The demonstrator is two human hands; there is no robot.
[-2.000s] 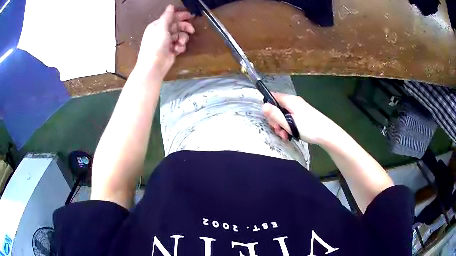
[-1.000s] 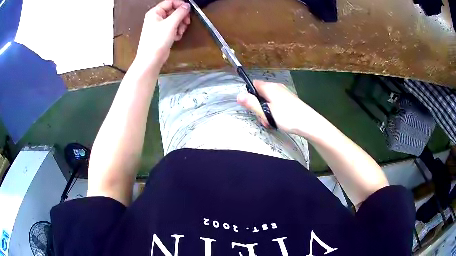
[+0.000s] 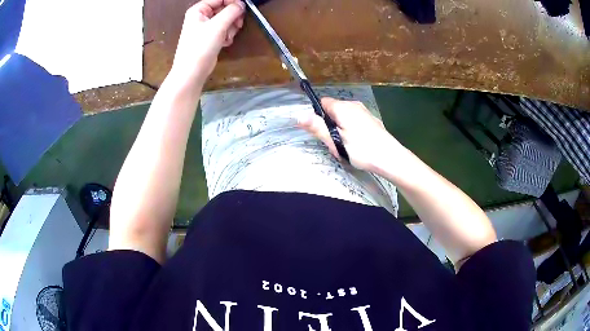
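Observation:
The fabric shears [image 3: 279, 48] have long silver blades and black handles. My right hand [image 3: 354, 132] is closed on their handles, in front of the table edge. The blades point up and left over the brown table, and their tips meet the top edge of the picture. My left hand [image 3: 217, 24] is beside the blade tips with its fingers pinched together; whether it holds cloth there is hidden. Dark cloth [image 3: 417, 9] lies along the top edge, mostly cut off by the picture.
The brown tabletop [image 3: 362, 48] curves across the top. White paper [image 3: 84, 42] and a blue plastic sheet [image 3: 35, 116] are at the left, the sheet hanging over the edge. A patterned seat [image 3: 527, 165] stands at the right, a fan [image 3: 50, 309] at the lower left.
The shears and my right hand have moved up and left. My left hand has moved slightly up, and its loosely spread fingers have closed together near the blade tips.

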